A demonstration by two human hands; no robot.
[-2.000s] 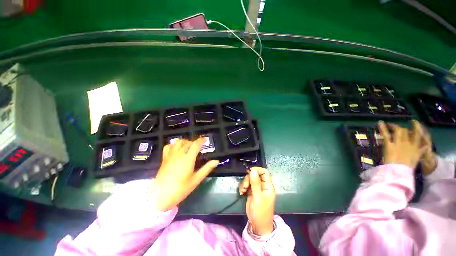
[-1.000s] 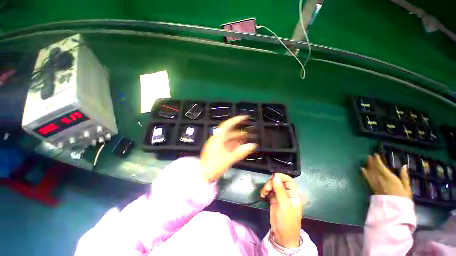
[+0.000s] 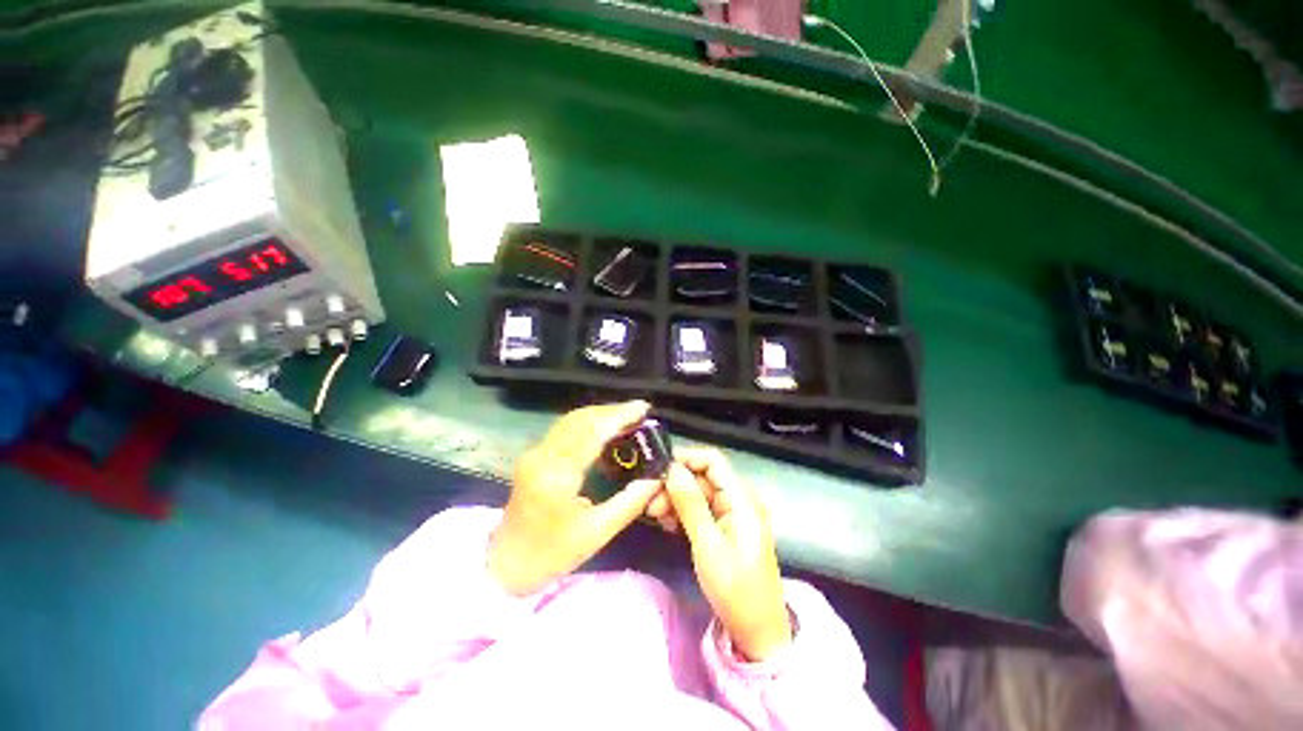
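Note:
My left hand (image 3: pixel 562 493) holds a black watch unit (image 3: pixel 639 451) in front of the tray; a small yellow ring shows on its dark face. My right hand (image 3: pixel 726 540) has its fingertips at the unit's right edge; whether they also pinch a lead is hidden. The black foam tray (image 3: pixel 650 307) has dark units in its back row and several units with white patterns (image 3: pixel 695 347) in its front row. The front row's rightmost pocket (image 3: pixel 873 374) is empty. The tray lies on another tray (image 3: pixel 909 464), shifted towards the lower right.
A power supply (image 3: pixel 236 186) with red digits stands at left, a small black device (image 3: pixel 405 364) beside it. White paper (image 3: pixel 489 197) lies behind the tray. More trays (image 3: pixel 1175 347) lie at far right, near another person's pink sleeve (image 3: pixel 1193 586). A pink device (image 3: pixel 753 20) is on the rear rail.
The unit from the front row's rightmost pocket is gone from the tray. My left hand has come back from over the tray and now holds a unit; my right hand has moved left to meet it.

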